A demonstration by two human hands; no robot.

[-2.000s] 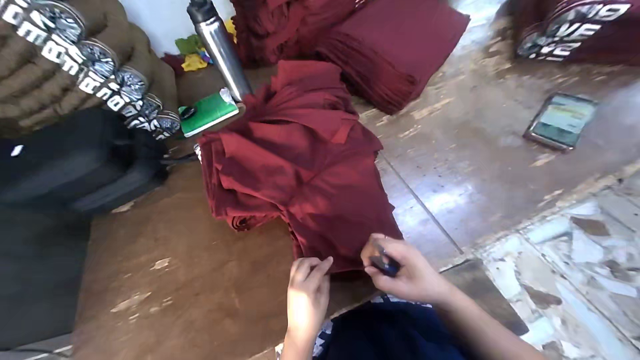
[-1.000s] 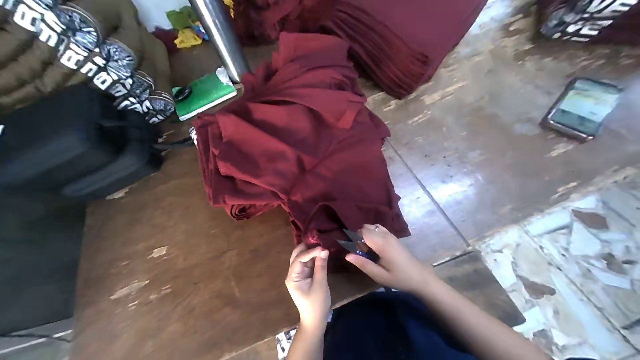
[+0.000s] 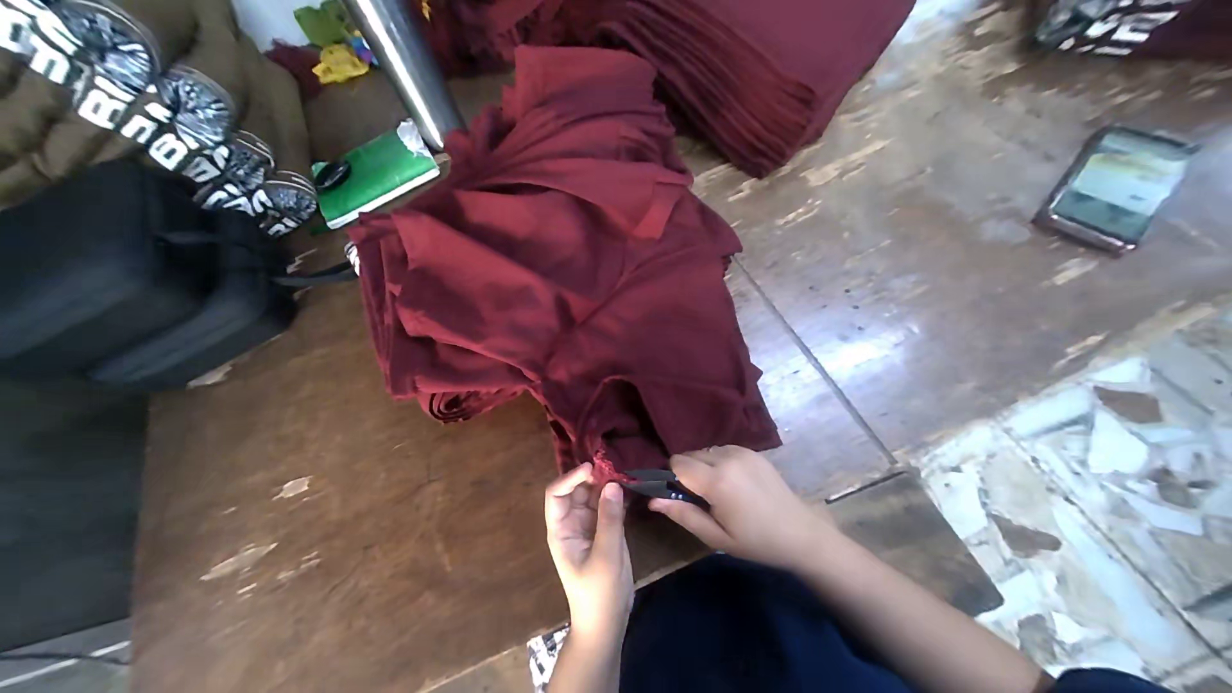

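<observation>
A pile of dark red cloth garments (image 3: 577, 269) lies on the wooden table, its lower corner drawn toward me. My left hand (image 3: 592, 539) pinches a frayed edge of this cloth between thumb and fingertips. Small black thread snips (image 3: 659, 486) are in my right hand (image 3: 746, 500), their blades pointing left and touching the pinched edge. Whether the blades are closed on a thread is too small to tell.
Behind lie stacked red cloths (image 3: 751, 77), a metal bottle (image 3: 409, 72) and a green notebook (image 3: 380, 178). A black bag (image 3: 135, 269) and brown printed garments (image 3: 183, 106) are at left. A phone (image 3: 1116, 188) rests at right on the wooden table (image 3: 327, 539).
The cloth's lower edge, flat two seconds ago, is now lifted and folded open at my left hand. My right hand has brought the snips' blades to that edge.
</observation>
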